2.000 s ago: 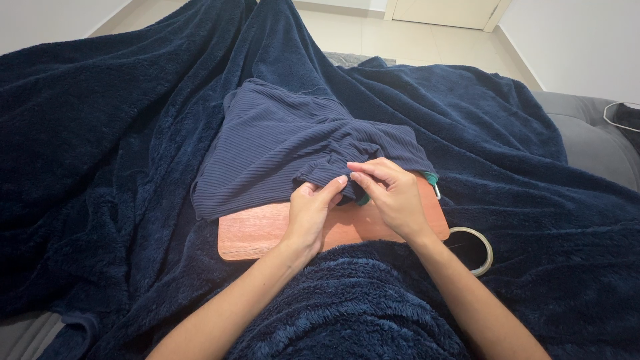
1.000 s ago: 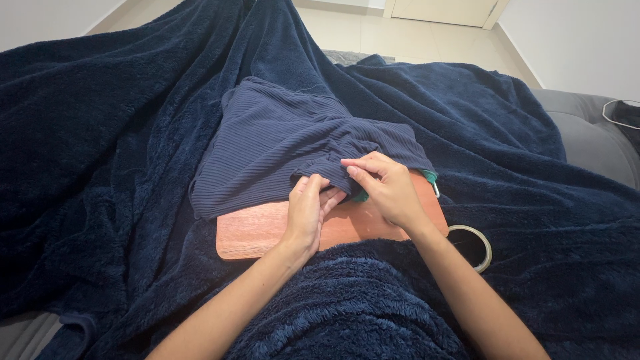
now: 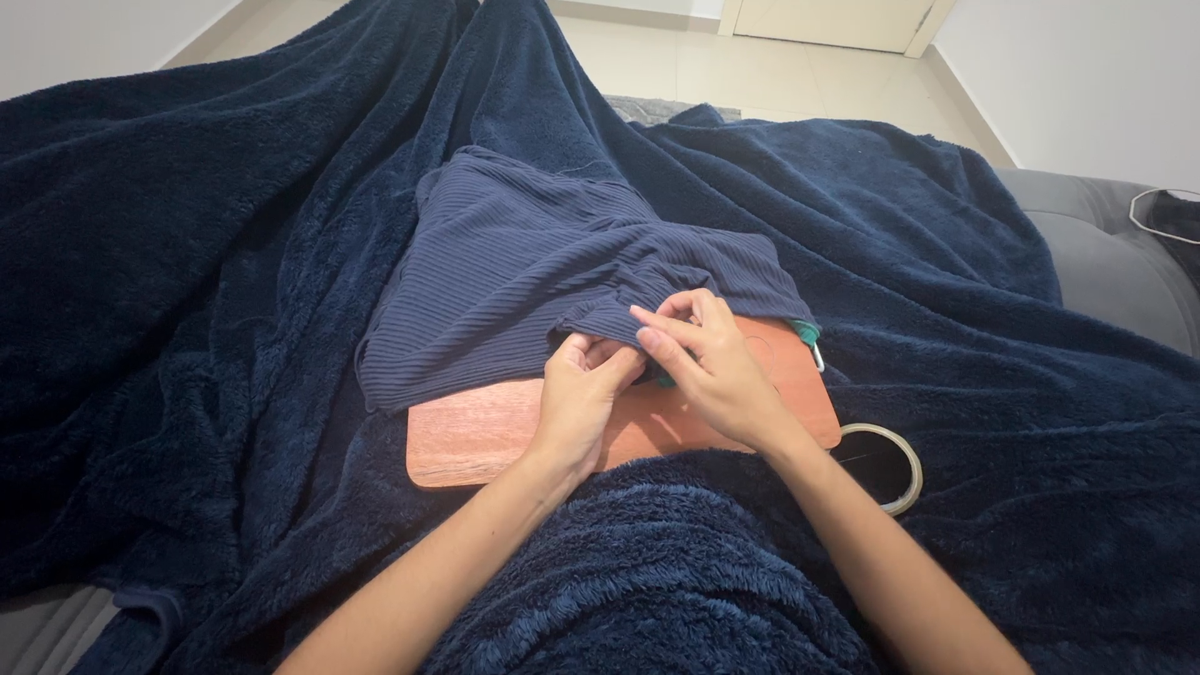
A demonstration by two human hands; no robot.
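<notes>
A ribbed navy garment [image 3: 525, 272] lies over the far part of a reddish wooden board [image 3: 478, 431], which rests on my lap. My left hand [image 3: 586, 394] grips the near edge of the garment between thumb and fingers. Close on its right, my right hand [image 3: 708, 361] has its thumb and index finger at the same edge; whether it pinches a needle or thread there is too small to tell. A bit of green material [image 3: 804, 332] shows at the board's right end, beside a small white metal-like loop [image 3: 818, 357]. More green shows between the hands.
A fluffy dark blue blanket [image 3: 281, 309] covers my legs and the seat. A pale ring [image 3: 909, 469], like a tape roll, lies right of the board, partly under my right forearm. A grey sofa [image 3: 1106, 253] shows at the right, with a dark item and white cord on it.
My left hand's fingers have curled closer around the garment's edge. My right hand has shifted slightly, and its fingertips are nearer to the left hand than one second ago.
</notes>
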